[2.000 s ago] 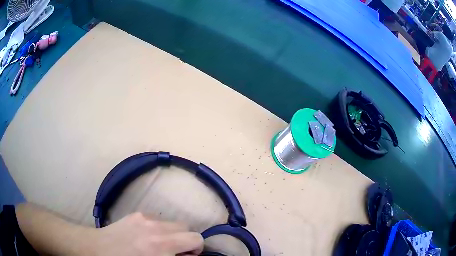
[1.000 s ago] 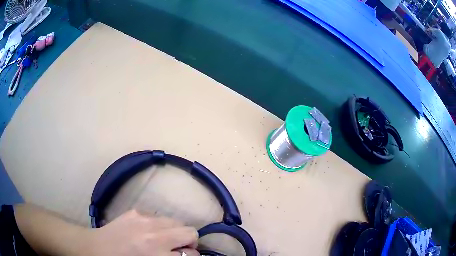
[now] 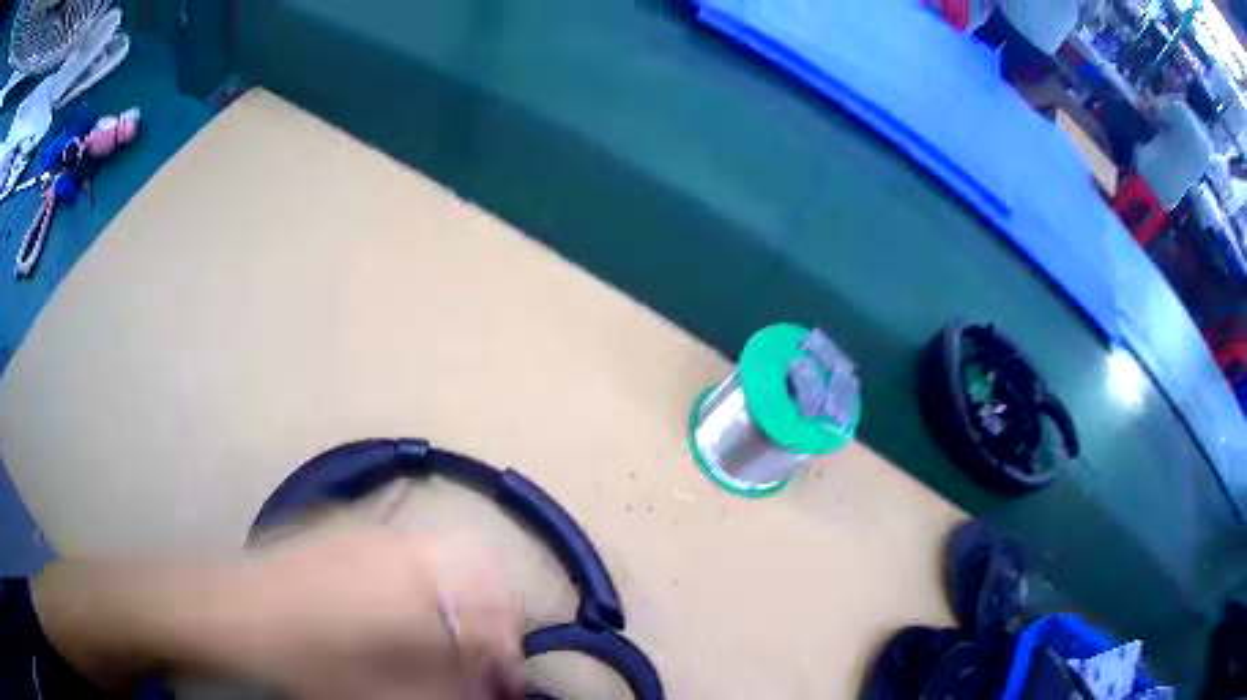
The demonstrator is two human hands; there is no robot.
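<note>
Black headphones lie on the tan cardboard. Their headband (image 3: 547, 527) arcs open towards me, and one ear cup (image 3: 602, 643) is cut off by the bottom edge. My left hand (image 3: 410, 615) comes in from the lower left, motion-blurred, over the open side of the headband. Its fingertips are beside the ear cup at the bottom edge. Blur and the picture edge hide whether it grips anything. My right hand is not in view.
A solder wire spool (image 3: 745, 435) with grey pieces on top stands on the cardboard (image 3: 342, 260). Another headphone unit (image 3: 944, 397) lies on the green bench behind. Black parts (image 3: 985, 574) and a blue bin (image 3: 1046, 643) are lower right. Keys (image 3: 62, 171) are upper left.
The camera view has shifted, so the spool and headphones appear further left and lower. My left hand has become blurred and its fingers have moved slightly left and down.
</note>
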